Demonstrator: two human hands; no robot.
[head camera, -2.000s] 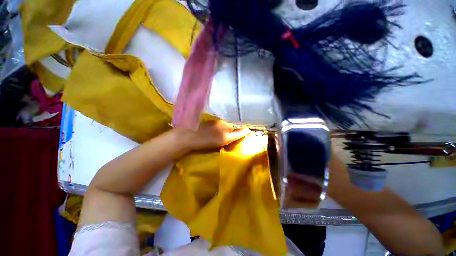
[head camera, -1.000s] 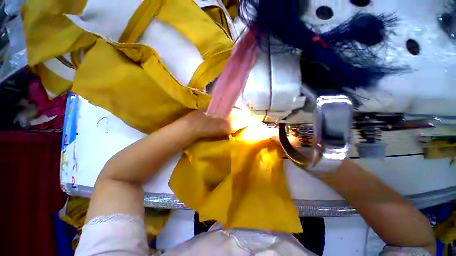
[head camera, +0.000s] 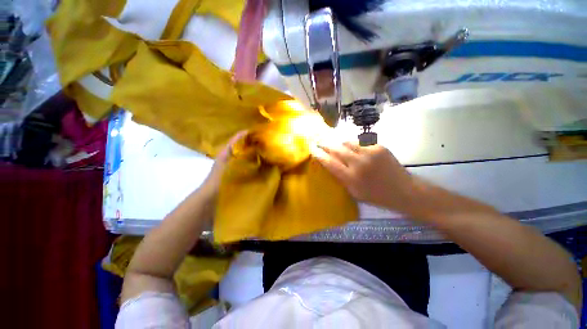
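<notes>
Mustard fabric (head camera: 283, 199) lies bunched under the bright lamp glow at the needle area and hangs over the table's front edge. My left hand (head camera: 233, 151) is at its left side, the fingers partly hidden by the cloth. My right hand (head camera: 370, 170) has its fingertips on the fabric's right side, blurred by glare. The sewing machine (head camera: 489, 61) shows its blue stripe and "JACK" lettering. The presser foot and needle are lost in the glare. The chrome lever guard (head camera: 324, 64) stands above the work.
More mustard and white pieces (head camera: 174, 90) spread to the upper left. A pink strip (head camera: 249, 42) hangs beside the head, with a navy thread tuft (head camera: 351, 16) at the top. Dark red cloth (head camera: 51, 250) is at left. Yellow pieces (head camera: 199, 279) lie below the table (head camera: 151, 186).
The view has shifted, showing the machine's lettering. My right hand has come from behind the chrome guard into view at the fabric. The fabric is now bunched and turned between both hands.
</notes>
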